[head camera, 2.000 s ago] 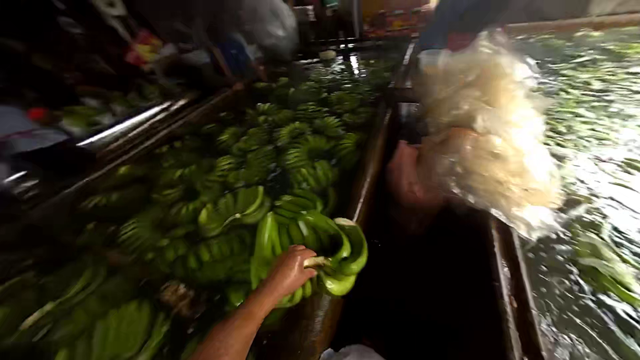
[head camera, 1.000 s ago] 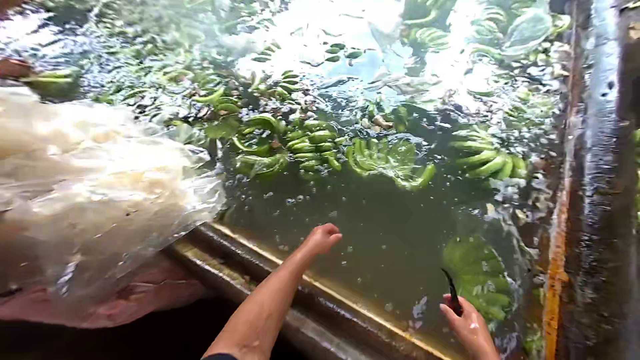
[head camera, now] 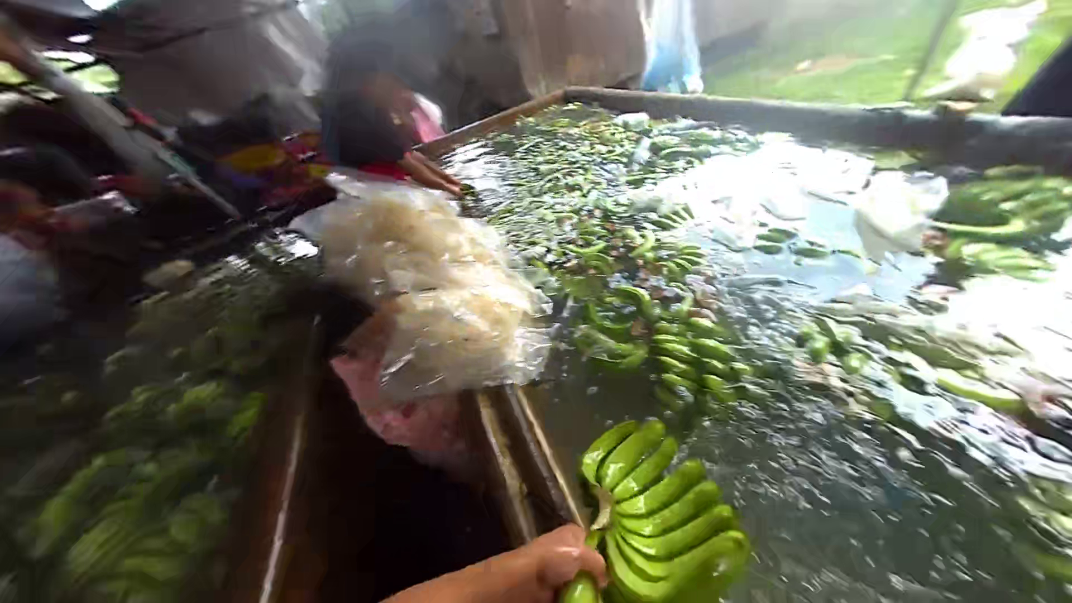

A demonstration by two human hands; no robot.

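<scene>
My left hand [head camera: 574,557] is closed on the stem end of a hand of green bananas [head camera: 670,528] at the bottom centre. Its wet fruit fans out to the right, over the edge of the right-hand water tank. My right hand is out of view. Just beyond, more green bananas [head camera: 691,356] float in the tank water, with others scattered farther back.
A dark gap separates the right tank's rim [head camera: 544,461] from the left tank of blurred green bananas [head camera: 142,494]. Clear plastic bags [head camera: 435,293] lie piled over pink material [head camera: 402,402] at the gap. Another person's arms [head camera: 431,172] reach into the right tank's far left side.
My left hand, empty over the water one second ago, now holds a hand of bananas. My right hand, which held a small curved blade, has left the view. The view has swung left and up.
</scene>
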